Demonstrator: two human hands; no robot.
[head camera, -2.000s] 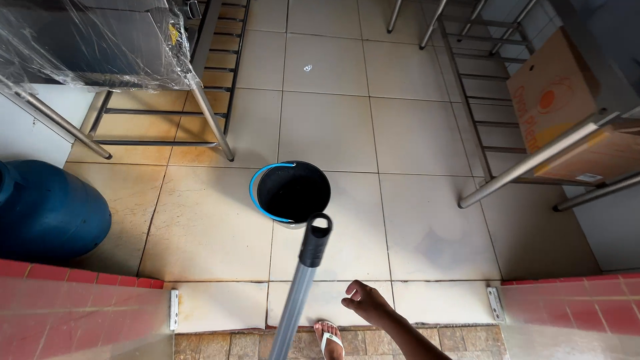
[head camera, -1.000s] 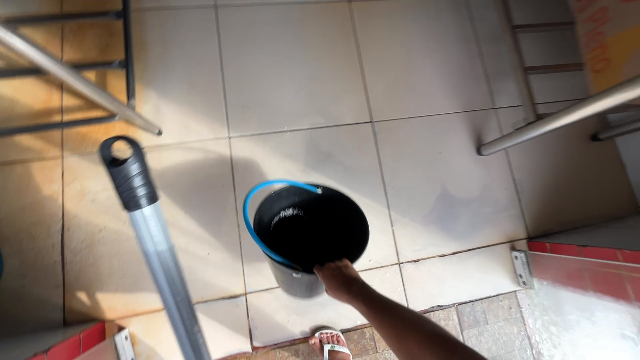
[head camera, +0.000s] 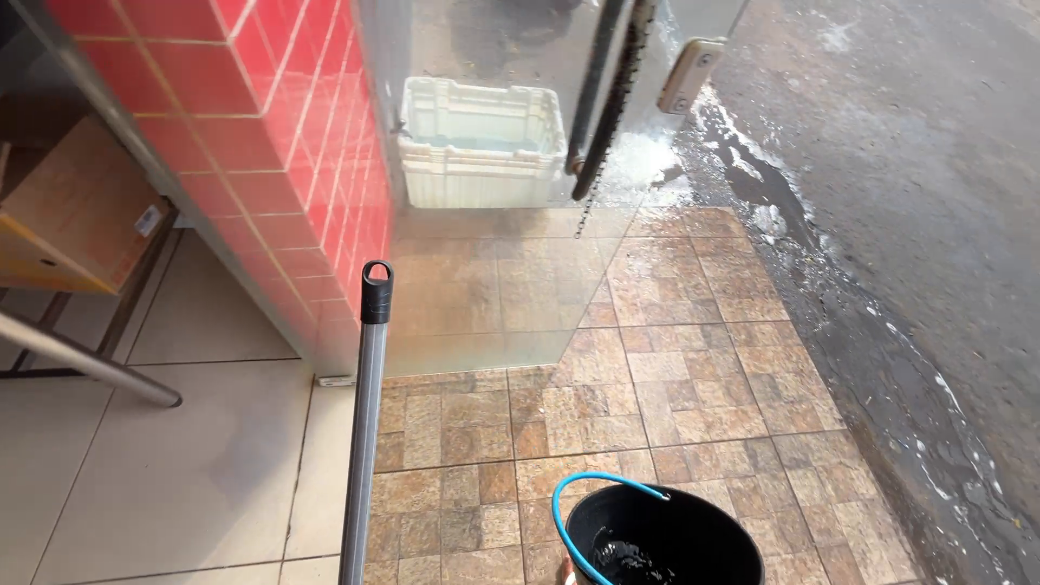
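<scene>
Neither of my hands shows in the head view now. A black bucket (head camera: 699, 536) with a blue handle is at the bottom edge, over the brown patterned tiles, with a little liquid glinting inside. Whatever holds or touches it is outside the picture. Left of the bucket, a grey metal pole (head camera: 366, 455) with a black looped end cap rises upright from the bottom edge; its lower end is hidden, and so is any hand on it. Part of a foot peeks out beside the bucket's left side.
A glass door panel (head camera: 487, 284) stands beside a red tiled wall (head camera: 268, 146). Behind the glass is a white plastic crate (head camera: 483, 175). A cardboard box (head camera: 81, 211) and a metal rack leg (head camera: 89, 357) are at the left. Soapy water (head camera: 877, 349) runs along the pavement at the right.
One second ago a hand gripped the bucket's rim over the pale tiles; the bucket is now over the brown tiles and that hand is out of sight. The view has swung right to the doorway.
</scene>
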